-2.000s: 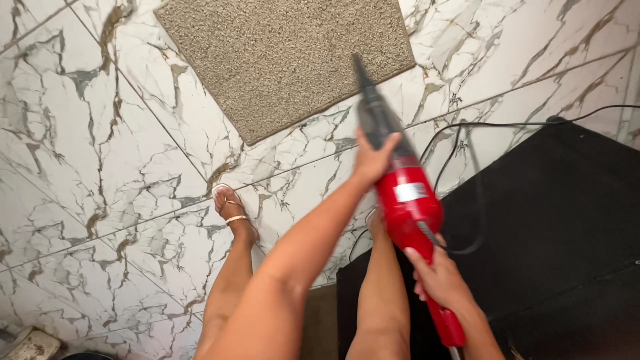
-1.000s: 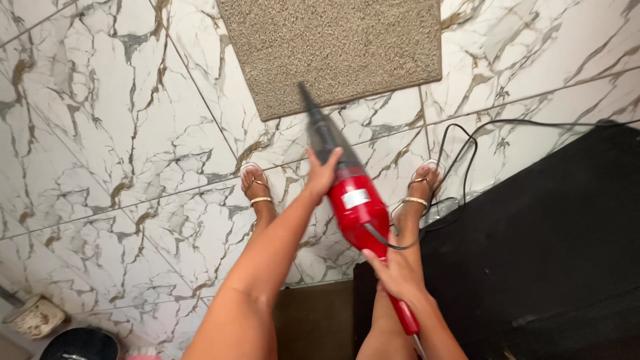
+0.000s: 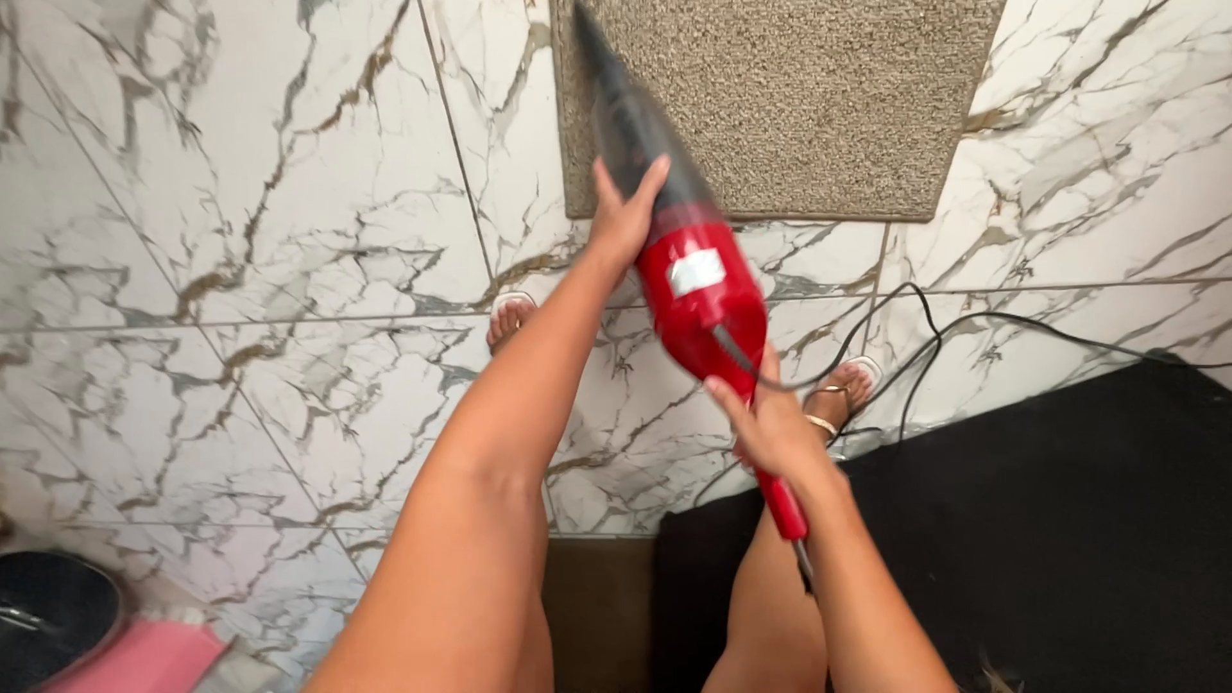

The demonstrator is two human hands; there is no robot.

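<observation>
A red handheld vacuum cleaner (image 3: 707,279) with a dark translucent front and a narrow black nozzle lies diagonally between my hands. My left hand (image 3: 624,212) grips it around the dark front section, thumb and fingers spread over its near side. Lower down, my right hand (image 3: 775,428) is closed around the red handle. The nozzle reaches over the left edge of a beige woven mat (image 3: 818,106); whether it touches the mat cannot be told. A dark power cord (image 3: 1039,332) loops from the vacuum's body toward the right.
The floor is white marble-patterned tile (image 3: 337,241). My sandalled feet stand below the mat, the cord crossing near the right foot (image 3: 842,395). A black cloth-like cover (image 3: 1039,510) fills the lower right. At the lower left are a dark round object (image 3: 58,616) and a pink item (image 3: 144,659).
Both hands have swung the vacuum leftward, and its nozzle now lies over the mat's left edge rather than near its lower right corner. The grips look the same. The view has shifted.
</observation>
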